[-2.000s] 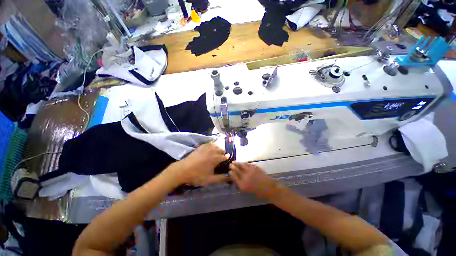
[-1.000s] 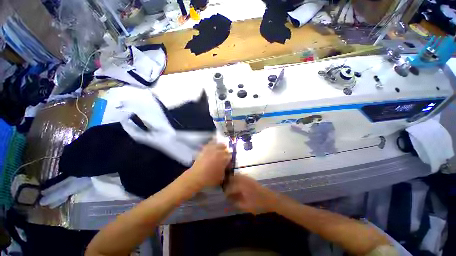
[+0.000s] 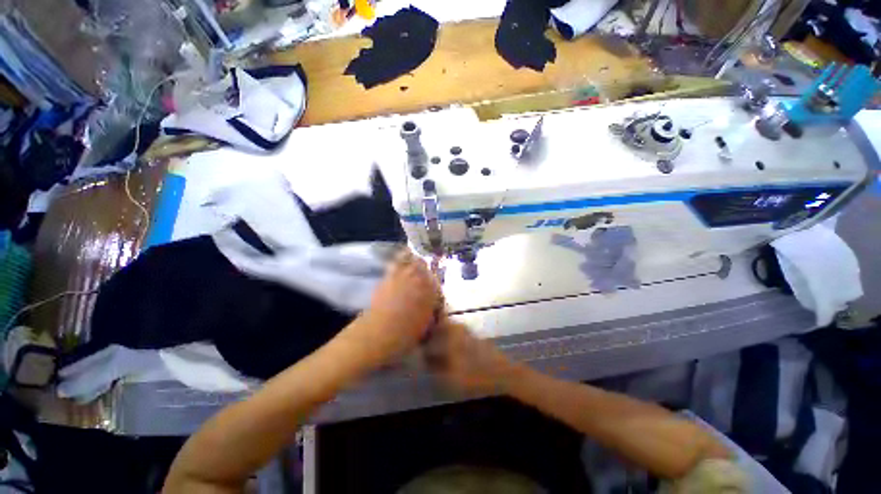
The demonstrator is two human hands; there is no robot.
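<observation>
The garment body [image 3: 222,299], black with light grey and white bands, lies in a heap left of the needle. My left hand [image 3: 404,297] is closed on its edge just left of and below the presser foot and needle [image 3: 438,262]. My right hand [image 3: 466,355] is blurred and meets my left hand near the table's front edge, pinching the dark seam edge [image 3: 437,328]. The fingertips of both hands are partly hidden. The white sewing machine [image 3: 618,207] with a blue stripe stands to the right of the needle.
Small black cut pieces [image 3: 394,46] lie on the wooden board [image 3: 464,68] behind the machine. A white cloth [image 3: 819,270] hangs at the right end. A corded device [image 3: 35,362] is at the table's left. A grey and black garment bundle [image 3: 763,396] is below right.
Compared with two seconds ago, my right hand is lower and both hands are closer together below the needle. The light band by my left hand has shifted. The whole view has also moved slightly.
</observation>
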